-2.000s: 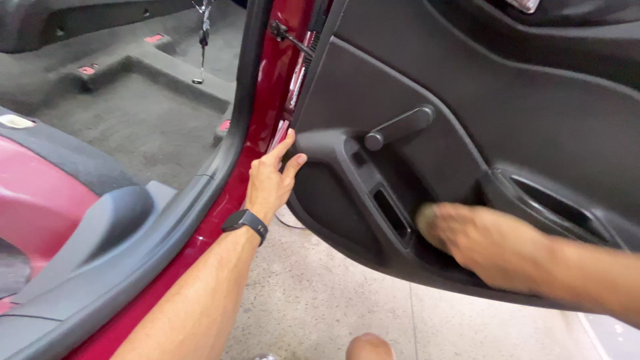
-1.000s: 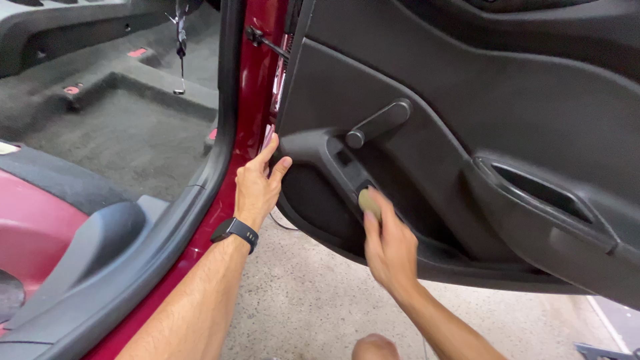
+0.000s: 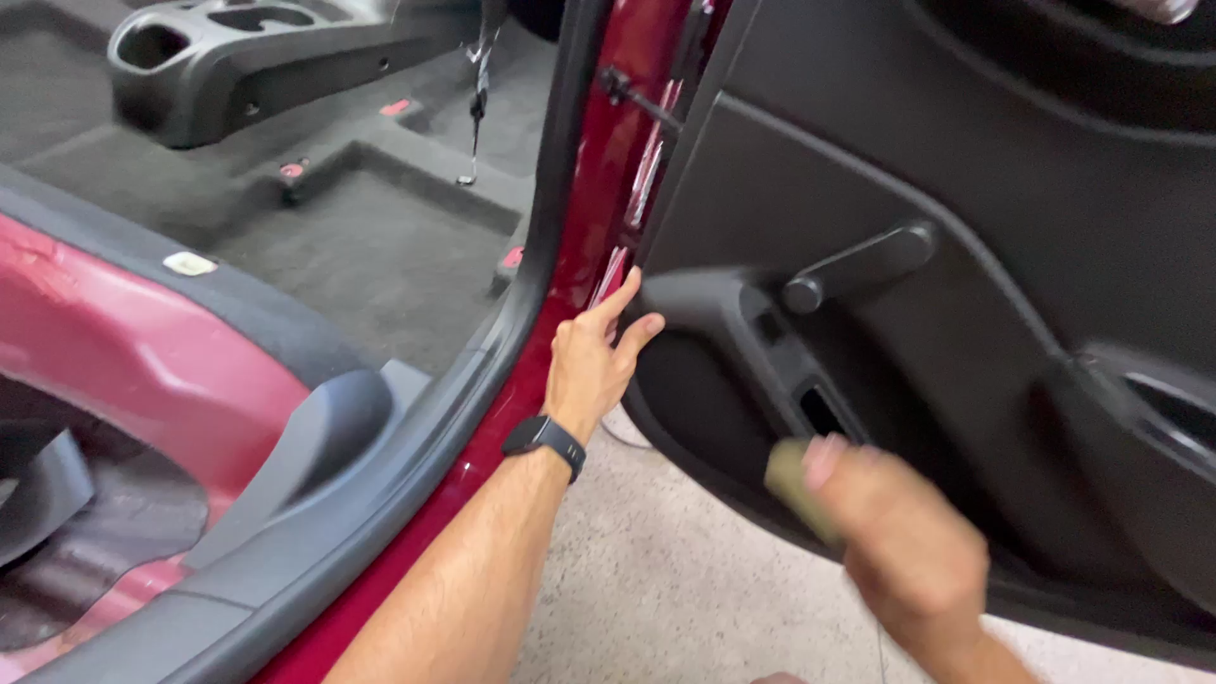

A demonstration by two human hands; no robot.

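Observation:
My left hand point(image 3: 598, 356), with a dark watch on its wrist, rests its fingers at the hinge-side edge of the black car door panel point(image 3: 855, 199). My right hand point(image 3: 893, 522), blurred, grips a small yellowish-green pad point(image 3: 803, 484) in front of the panel's lower edge. Above it are the window crank point(image 3: 860, 266) and the armrest switch trim with a rectangular opening point(image 3: 819, 408). Whether the pad touches the panel cannot be told.
The red door pillar point(image 3: 594, 171) and black rubber seal point(image 3: 556, 190) stand left of the door. Inside lie grey carpet point(image 3: 380, 247), a centre console point(image 3: 237, 66) and a hanging cable point(image 3: 478, 114). Speckled floor point(image 3: 646, 560) shows below.
My right hand went with the pad from low on the panel up to the switch trim, then down off it. My left hand stays at the door edge.

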